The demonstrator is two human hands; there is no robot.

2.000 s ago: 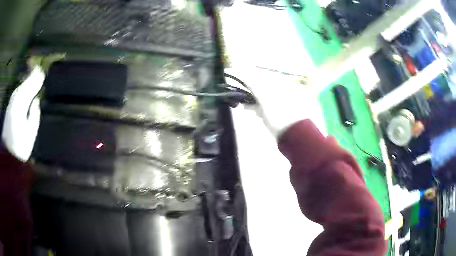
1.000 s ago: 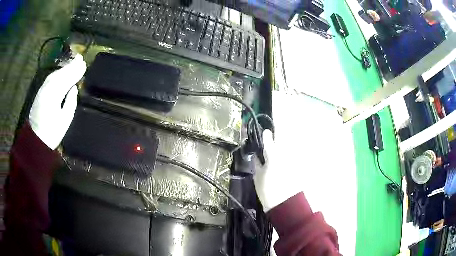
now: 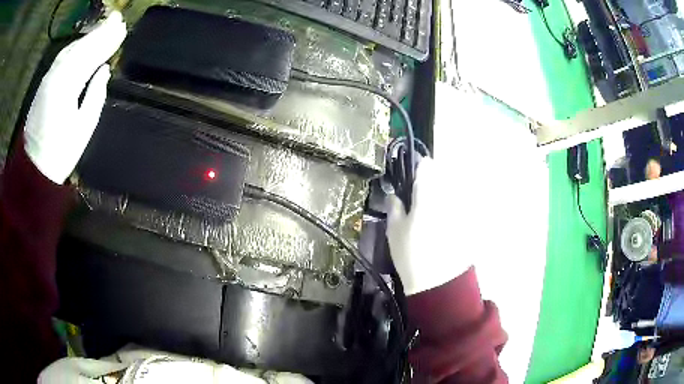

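Note:
Two black power adapters lie side by side on the film-covered test fixture (image 3: pixel 330 124). The upper adapter (image 3: pixel 206 52) shows no light; the lower adapter (image 3: pixel 161 161) has a red light on. Each has a cord running right. My left hand (image 3: pixel 67 109), white-gloved, is at the adapters' left ends, its fingertips by the upper adapter's left end; whether they grip anything is unclear. My right hand (image 3: pixel 420 232), white-gloved and blurred, is closed on the looped output cable (image 3: pixel 403 161) at the fixture's right edge. The plug is hidden.
A keyboard (image 3: pixel 375 19) is above the fixture. A white board (image 3: pixel 487 187) lies right of it, then a green conveyor (image 3: pixel 574 277) with a black adapter (image 3: pixel 577 163). Shelves and a clear reel (image 3: pixel 637 238) are far right. A white glove-like shape (image 3: pixel 187 371) shows at the bottom edge.
The view has shifted, so the fixture and keyboard sit higher. My right hand has moved from over the white board to the fixture's right edge with the cable. The white shape at the bottom has appeared.

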